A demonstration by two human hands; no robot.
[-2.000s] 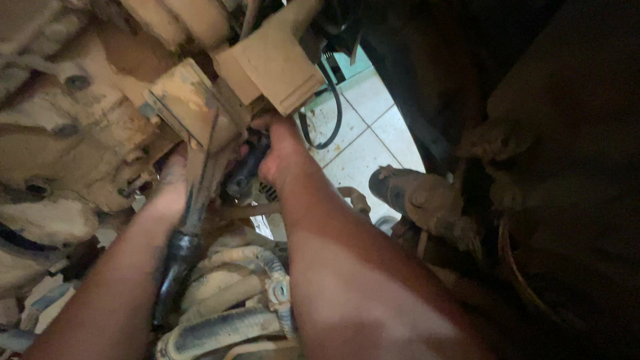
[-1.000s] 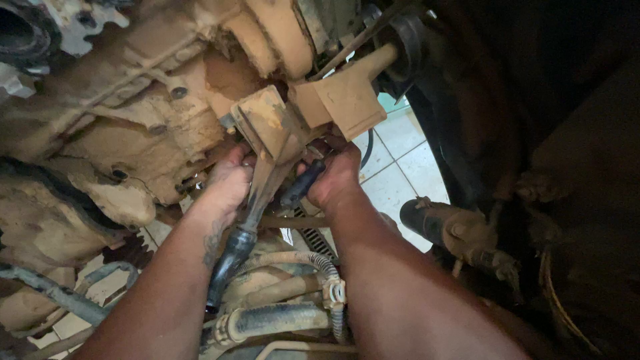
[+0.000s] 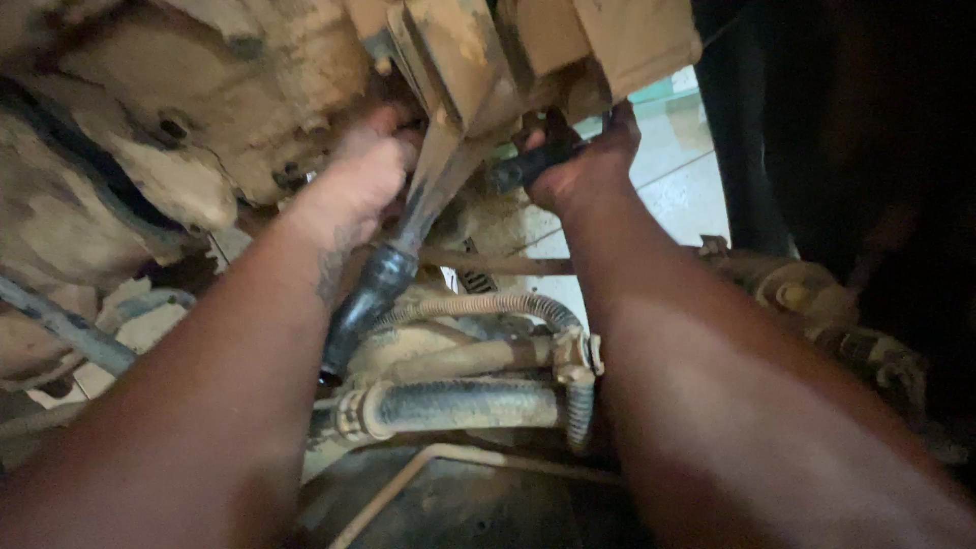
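My left hand [image 3: 374,164] reaches up beside a dusty metal bracket [image 3: 457,61]; its fingers are blurred and partly hidden behind the bracket, so what they touch cannot be told. A long metal bar or tool with a black handle [image 3: 374,293] slants down from the bracket, just right of my left wrist. To the right, my right hand [image 3: 587,156] is closed around a dark cylindrical handle [image 3: 530,165] under a box-shaped, dirt-covered metal part [image 3: 640,38]. The far end of what it holds is hidden.
A dirt-caked engine or gearbox casing [image 3: 267,99] fills the upper left. Below the hands run a thick hose with a clamp [image 3: 465,404], a corrugated conduit [image 3: 488,305] and a thin bent pipe [image 3: 457,454]. Pale floor tiles [image 3: 682,202] show beyond. Dark parts border the right side.
The view has come closer to the hands and bracket. Both hands stay by the bracket, and the dark handle remains at my right hand.
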